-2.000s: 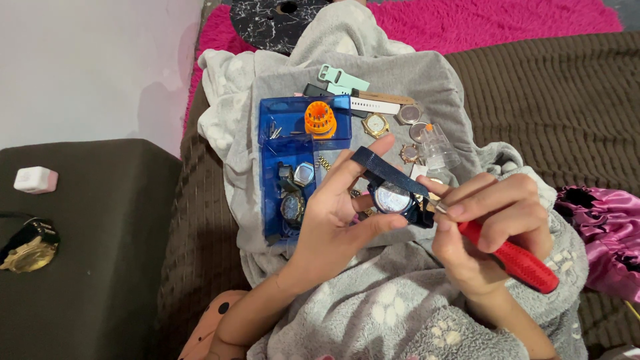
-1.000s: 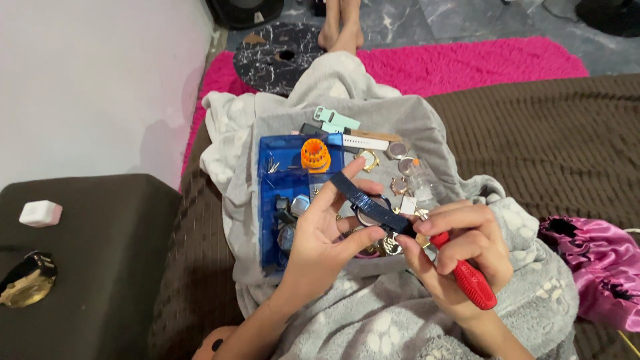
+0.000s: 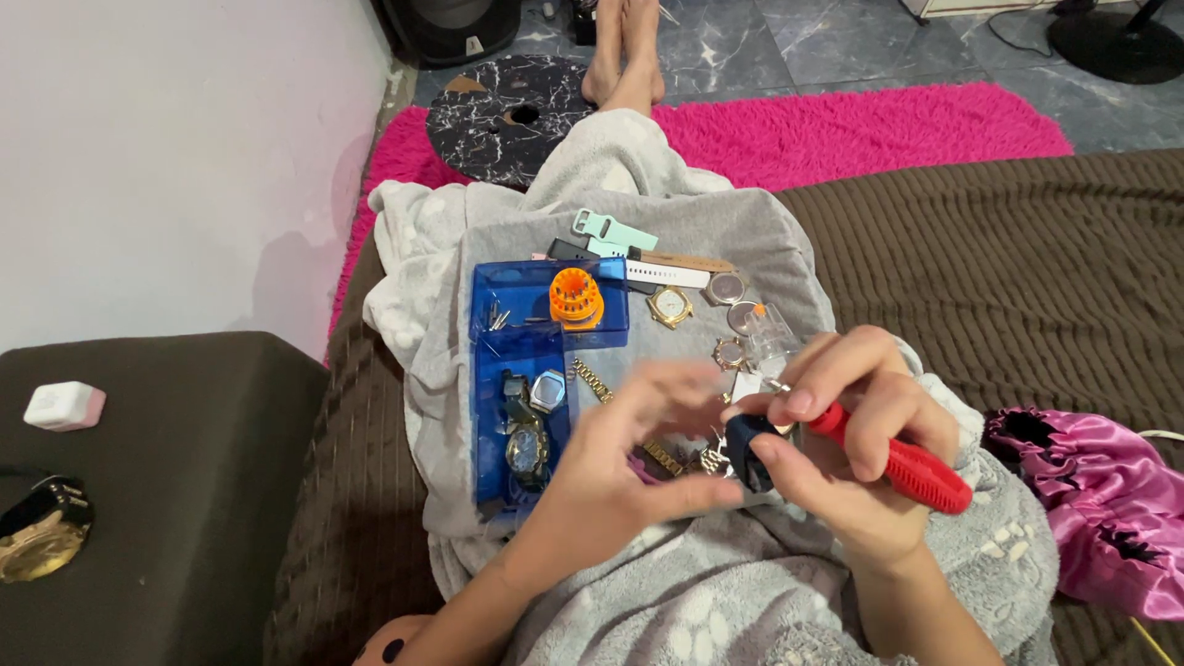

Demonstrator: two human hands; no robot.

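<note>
My right hand [image 3: 856,444] grips a red-handled screwdriver [image 3: 911,467], its metal shaft pointing up and left, and also pinches a dark blue watch strap [image 3: 751,451] between thumb and fingers. My left hand [image 3: 638,453], blurred, has its fingers spread just left of the strap and seems to hold nothing. Beyond it on the grey cloth lie a gold-toned watch [image 3: 669,306], round watch parts [image 3: 726,288] and a clear plastic piece [image 3: 772,338]. Gold-toned link bracelets [image 3: 592,379] lie partly behind my left hand. Whether the watch case is still with the strap is hidden.
A blue plastic tray [image 3: 479,421] holds several watches and an orange bit holder [image 3: 575,301]. Mint, white and brown straps [image 3: 620,231] lie behind it. A white box [image 3: 65,407] sits on the dark armrest at left; pink satin fabric [image 3: 1096,518] is at right.
My left hand held the blue strap before; now its fingers are apart and away from it. The strap is bunched in my right hand. The view has tilted up.
</note>
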